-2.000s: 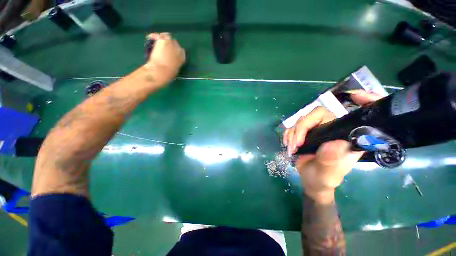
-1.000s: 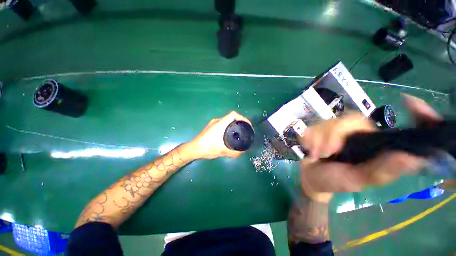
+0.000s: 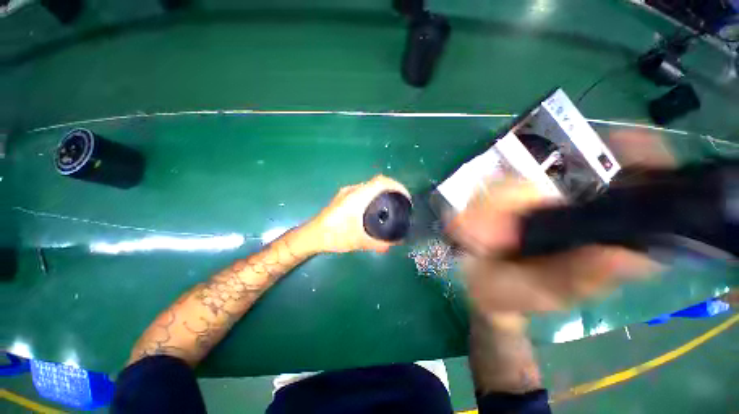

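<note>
My left hand holds a black cylindrical housing upright, its dark recessed round end facing up. My right hand is blurred and grips the black electric screwdriver, which lies roughly level and runs off to the right. The driver's tip is too blurred to make out, just right of the housing. The white-grey screw feeder stands at an angle behind my right hand, which partly covers it. A loose screw pile glitters on the green surface between my hands.
A black unit lies at the left, its pale-ringed end showing. Another black cylinder is at the back centre. More dark units are at the back right. A blue bin is below the left edge.
My left hand has come from the back left to the centre and now holds the housing upright. My right hand and screwdriver have blurred with motion, the tip now nearer the housing than one second ago.
</note>
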